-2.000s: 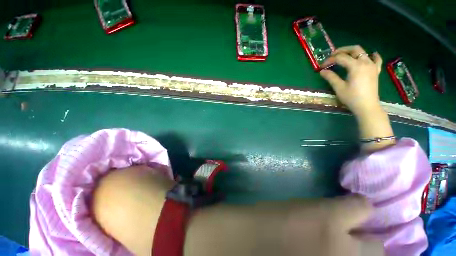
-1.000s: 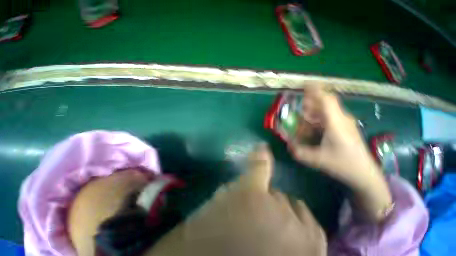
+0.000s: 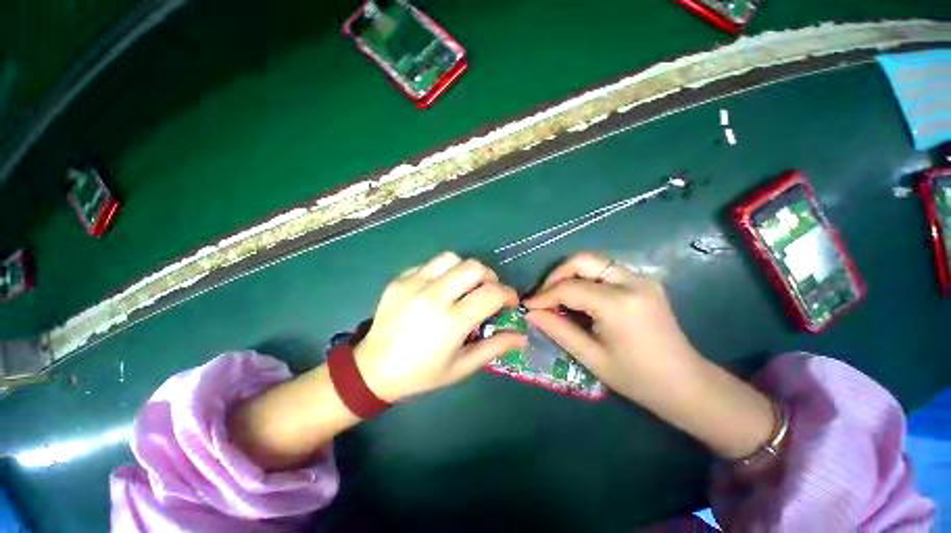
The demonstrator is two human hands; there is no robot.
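A red-rimmed handset (image 3: 551, 366) with a green board and a silver area lies tilted under both hands, low in the middle of the view. My left hand (image 3: 438, 325) grips its upper left end, fingers over the rim. My right hand (image 3: 615, 328) pinches a tiny dark part (image 3: 525, 309) between thumb and forefinger at the handset's upper end. Fingers hide much of that end. Tweezers (image 3: 594, 217) lie on the bench just beyond the hands.
Another red handset (image 3: 801, 252) lies right of my right hand; one more (image 3: 942, 224) is cut off at the right edge. Small white pieces (image 3: 727, 127) and a light blue sheet (image 3: 924, 94) lie at upper right. Beyond the taped edge (image 3: 417, 177), the green conveyor (image 3: 240, 135) carries several handsets.
The view has turned. My right hand has brought a handset in from near the taped edge, and both hands now meet on a handset. The tweezers now show clearly beyond them.
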